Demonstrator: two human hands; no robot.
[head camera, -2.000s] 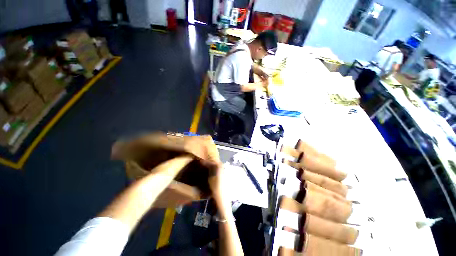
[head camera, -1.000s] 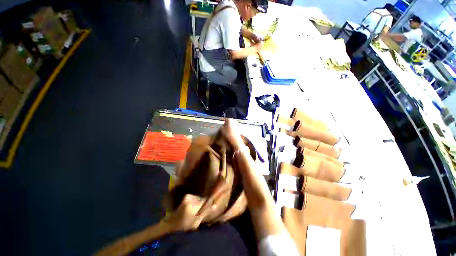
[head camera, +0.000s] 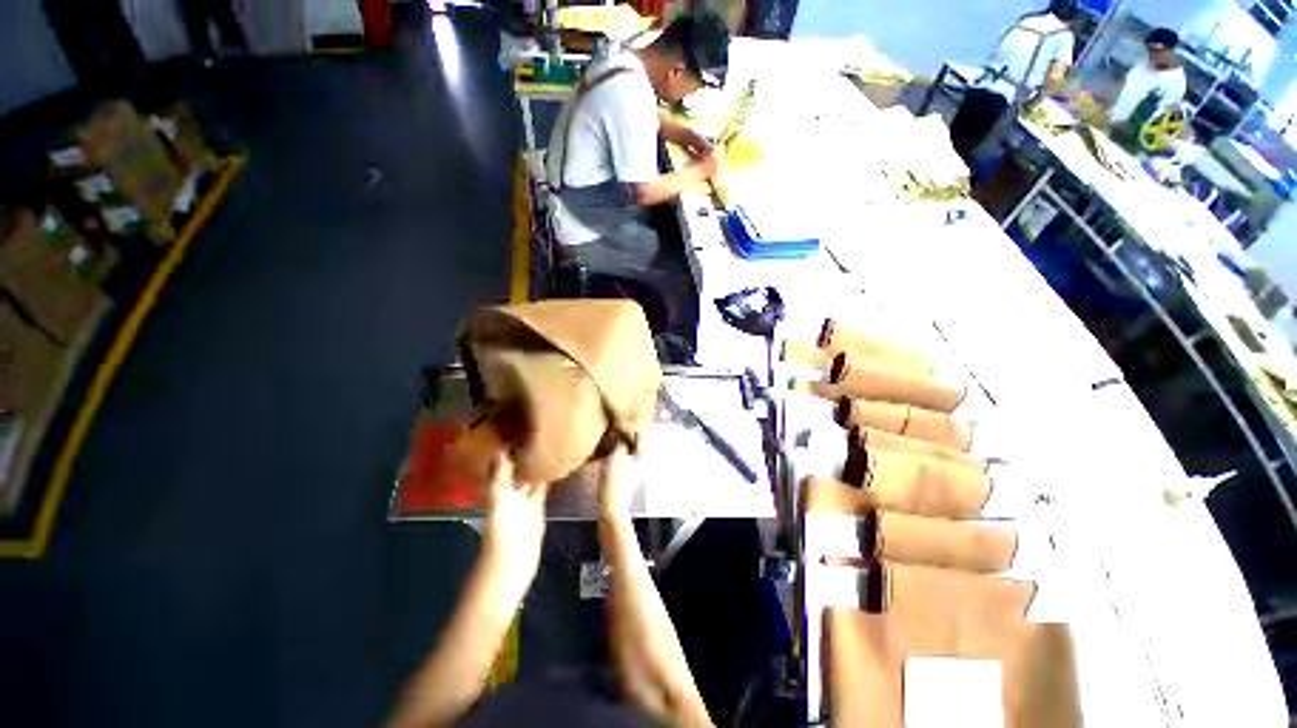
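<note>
A brown bag body panel (head camera: 576, 373), curled like a pouch, is held up over the work board (head camera: 573, 498). My left hand (head camera: 515, 484) grips its near lower edge on the left. My right hand (head camera: 617, 462) grips its lower right corner. The fingertips are partly hidden by the panel. The red-orange pad (head camera: 438, 467) shows at the board's left end, partly covered. A thin black stick (head camera: 723, 444) lies on the white sheet (head camera: 690, 491) at the board's right.
Folded brown panels (head camera: 932, 542) stand in a row on the long white table (head camera: 1109, 498). Blue stacked trays (head camera: 768, 239) and a black bundle (head camera: 750, 309) lie beyond. A person (head camera: 612, 157) sits at the table. Cartons (head camera: 128, 164) stand on the left floor.
The panel has moved from near my body forward and up over the board. My hands have gone from crossed around it to side by side at its near edge.
</note>
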